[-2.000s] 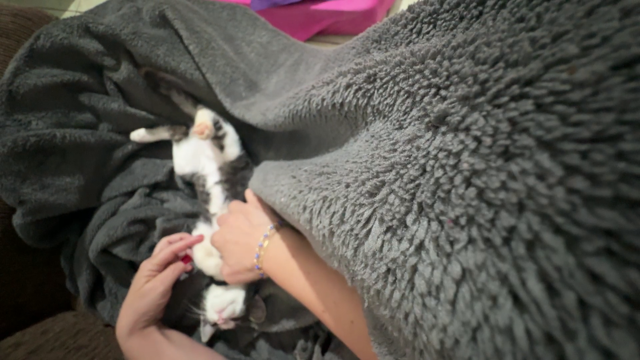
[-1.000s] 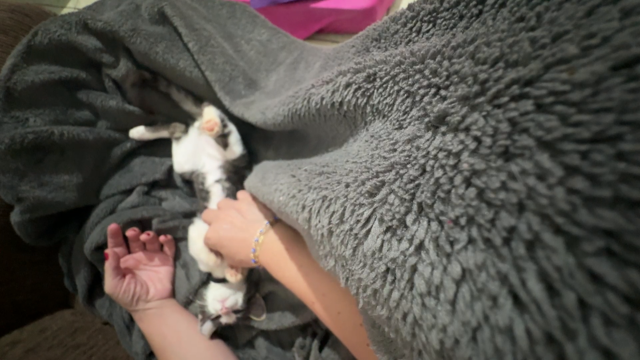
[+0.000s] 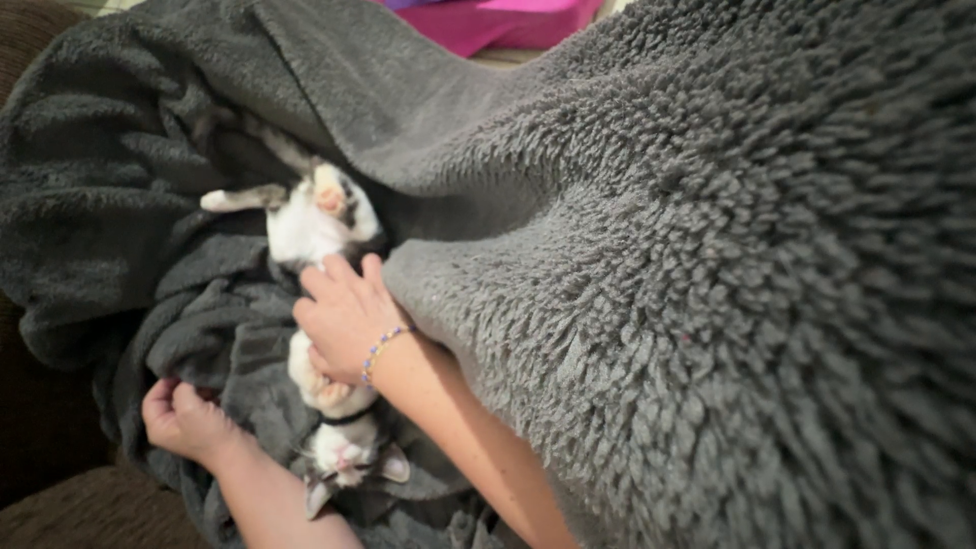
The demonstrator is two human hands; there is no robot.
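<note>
A white and dark-patched kitten (image 3: 305, 229) lies on its back on a dark grey plush blanket (image 3: 84, 221), its head toward the bottom of the view and its hind legs spread above. A thin dark collar (image 3: 347, 418) circles its neck. My right hand (image 3: 351, 316), with a beaded bracelet (image 3: 385, 351) at the wrist, rests over the kitten's belly, fingers somewhat spread. To the left of the kitten, my left hand (image 3: 187, 423) is curled against the blanket folds. Its fingertips are largely hidden, so whether it pinches the fabric cannot be told.
A shaggy grey fleece (image 3: 686, 305) covers the right side and comes up to my right forearm. Brown upholstery (image 3: 99, 507) shows at the lower left. Beyond the blanket, at the top, lies a bright pink item (image 3: 503, 23) with a purple part beside it.
My left hand was at the kitten's chest, then palm up beside it, and is now curled against the blanket. My right hand has shifted from the chest up toward the belly.
</note>
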